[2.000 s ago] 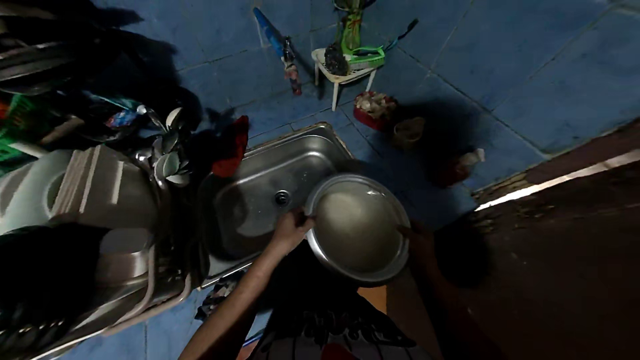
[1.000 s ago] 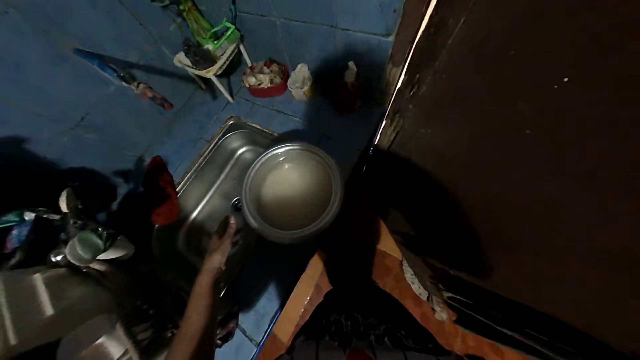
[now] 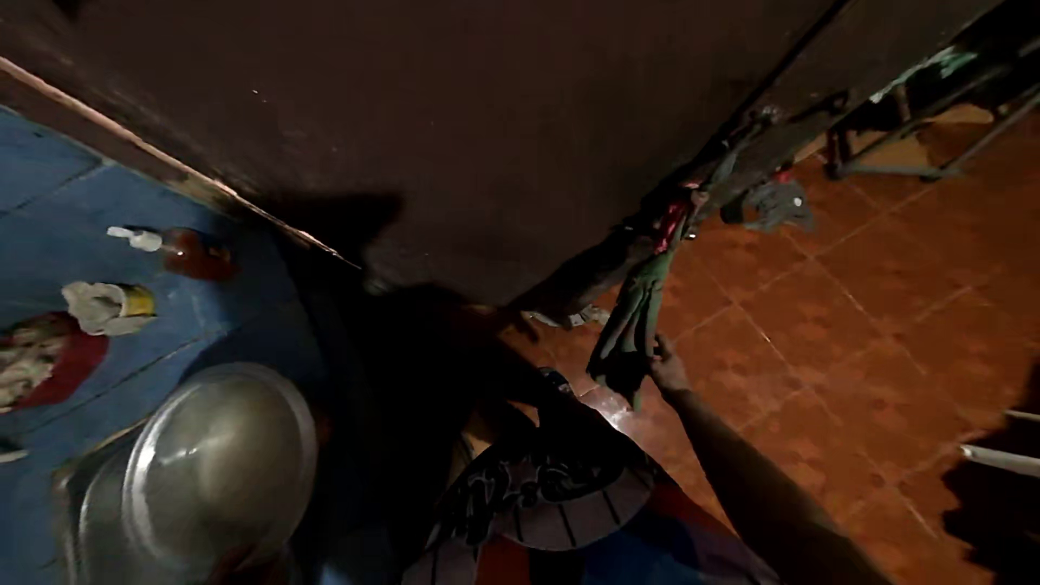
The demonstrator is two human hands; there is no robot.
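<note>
A round metal pot [image 3: 219, 467] with cloudy liquid and a pale mass inside sits at the lower left, over the edge of a steel sink [image 3: 69, 496]. At the pot's lower rim is a dim reddish-brown shape, perhaps part of my left hand [image 3: 244, 561]; its fingers cannot be made out. My right hand [image 3: 666, 366], right of centre, has its fingers at the right edge of a hanging green cloth [image 3: 635, 317]. Whether the fingers are closed on the cloth is unclear. A red piece of cloth [image 3: 671, 226] hangs just above the green one.
A dark door or panel [image 3: 487, 146] spans the top. On blue tiles at left are a pump bottle [image 3: 191, 253], a yellow-and-white container [image 3: 114, 307] and a red bowl [image 3: 65, 370]. Orange floor tiles [image 3: 812, 325] lie at right, with a metal frame [image 3: 894, 166] beyond.
The view has swung far to the right. Two seconds ago both hands were at the pot's rim; now my right hand is at the green cloth.
</note>
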